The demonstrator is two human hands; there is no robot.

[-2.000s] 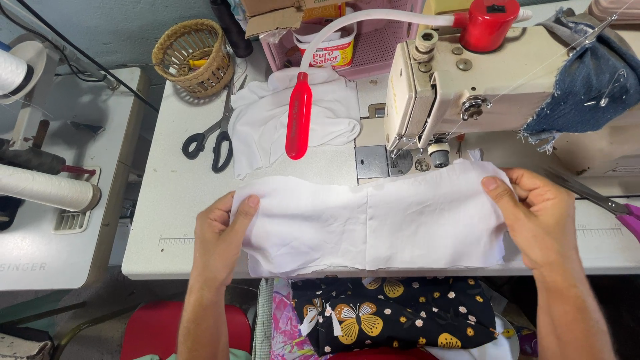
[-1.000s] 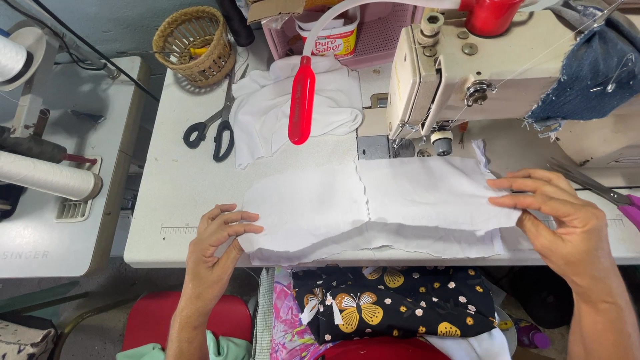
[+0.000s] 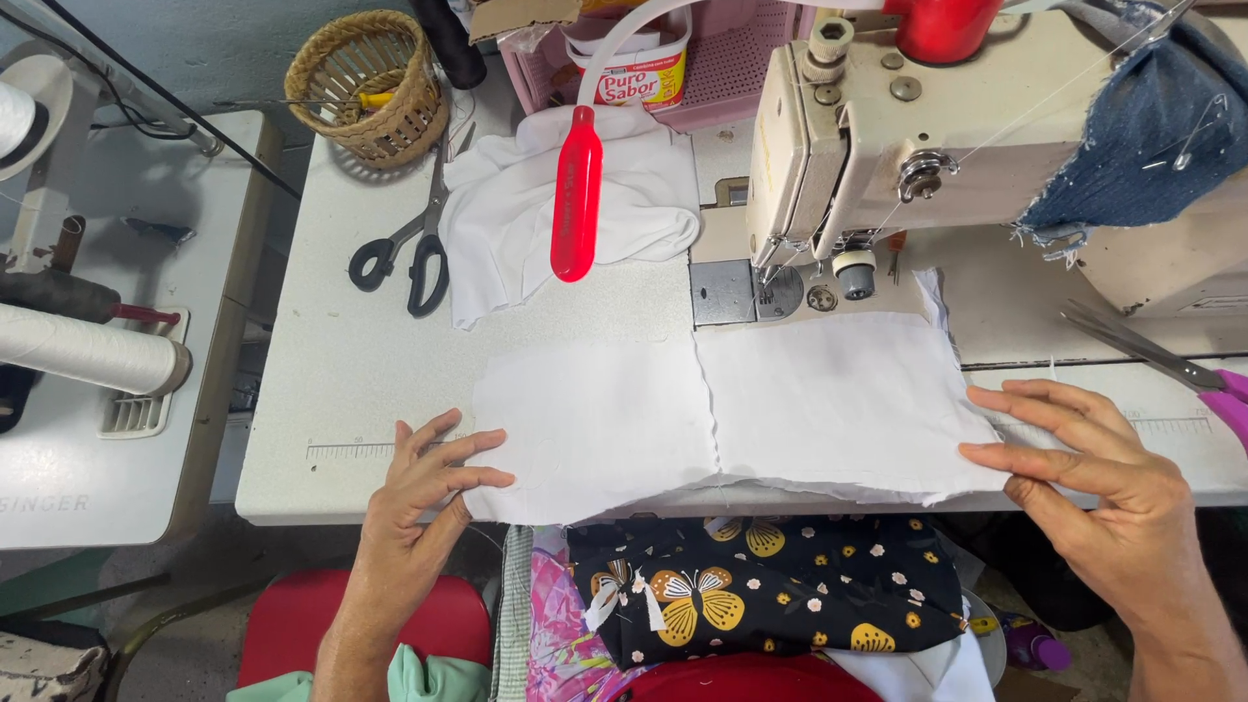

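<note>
A white fabric piece [image 3: 595, 419] with a seam down its middle lies flat along the front of the sewing table, in front of the presser foot and needle plate [image 3: 746, 292] of a cream sewing machine [image 3: 936, 146]. My left hand [image 3: 429, 497] touches its lower left corner with fingertips, fingers spread. My right hand [image 3: 1092, 468] has its fingers and thumb at the right edge, pinching or resting on the cloth; which one is unclear. Behind lies a crumpled white cloth [image 3: 604, 185], beneath a red lamp or tube end [image 3: 576, 195].
Black-handled scissors [image 3: 414, 234] lie left of the crumpled cloth, near a wicker basket [image 3: 375, 97]. Purple-handled scissors [image 3: 1170, 351] rest at the right. Denim [image 3: 1136, 146] hangs on the machine. Butterfly-print fabric [image 3: 780, 595] sits below the table edge. Another machine table [image 3: 166, 468] stands at left.
The white piece now lies flatter, with its ridged seam showing, where two seconds ago both hands held it by its ends. Both hands have loosened and their fingers are more spread.
</note>
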